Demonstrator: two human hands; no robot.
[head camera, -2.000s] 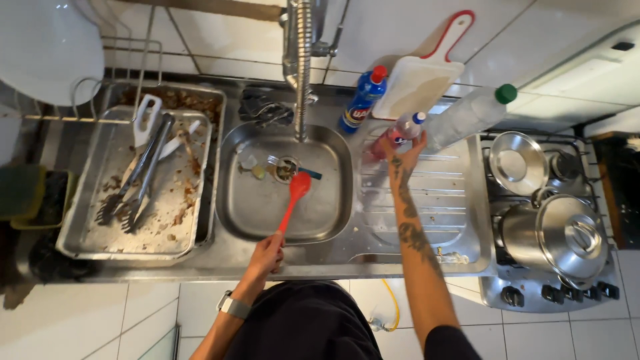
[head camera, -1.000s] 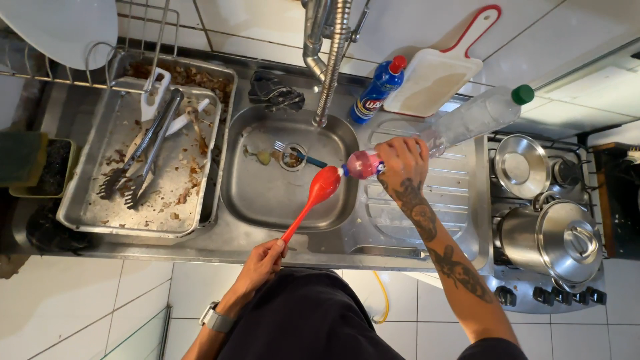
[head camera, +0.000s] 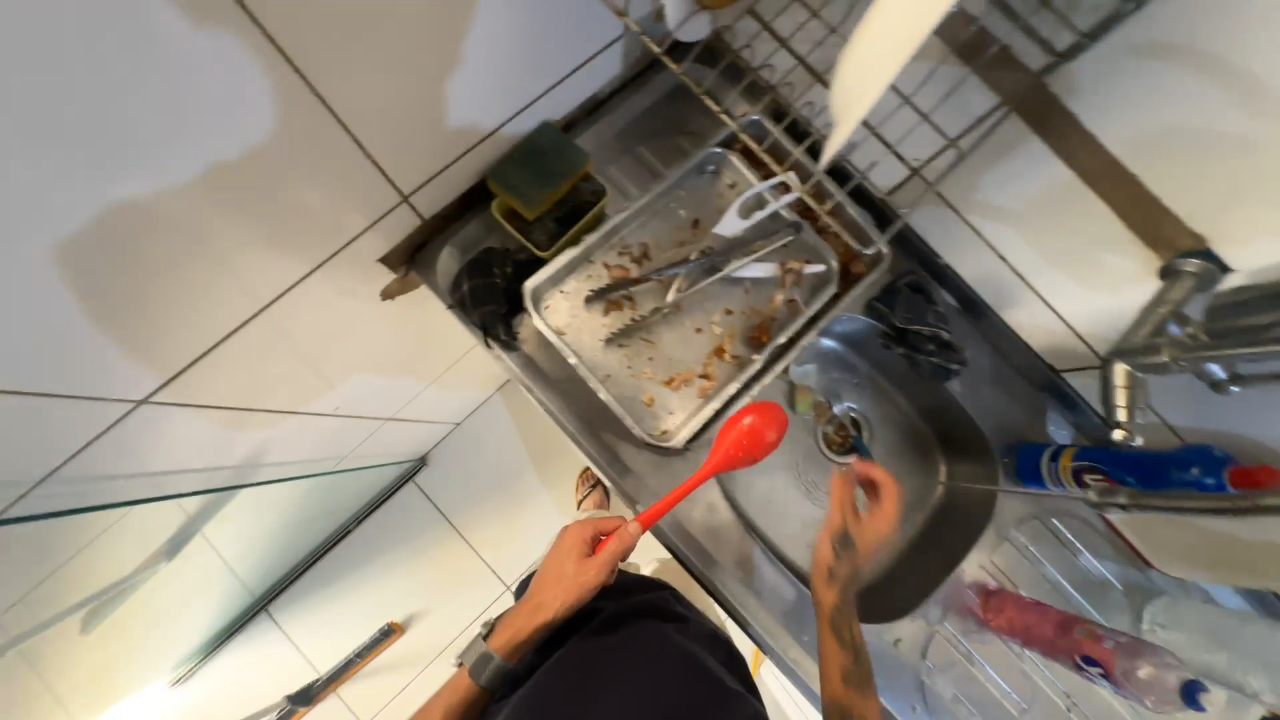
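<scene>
My left hand (head camera: 590, 560) grips the handle of a red plastic spoon (head camera: 748, 437), its bowl raised over the near rim of the steel sink (head camera: 900, 580). Inside the sink, my right hand (head camera: 862, 510) pinches the end of a dark, thin-handled utensil (head camera: 858, 444) beside the drain strainer (head camera: 838, 430), which has food scraps in it. Blur hides the exact grip. The pink liquid soap bottle (head camera: 1070, 635) lies or stands on the ribbed drainboard; which one I cannot tell. Metal tongs (head camera: 690, 275) rest in a dirty baking tray (head camera: 590, 345).
A green and yellow sponge (head camera: 540, 170) sits on a small holder beyond the tray. A wire dish rack (head camera: 900, 110) overhangs the tray. At the right are the faucet (head camera: 1125, 390), a blue bottle (head camera: 1130, 468) and a clear plastic bottle (head camera: 1210, 640). A glass panel (head camera: 230, 560) stands at lower left.
My right hand has let go of the pink bottle and moved into the sink. The bottle is now on the drainboard. My left hand still holds the red spoon. The view has turned strongly.
</scene>
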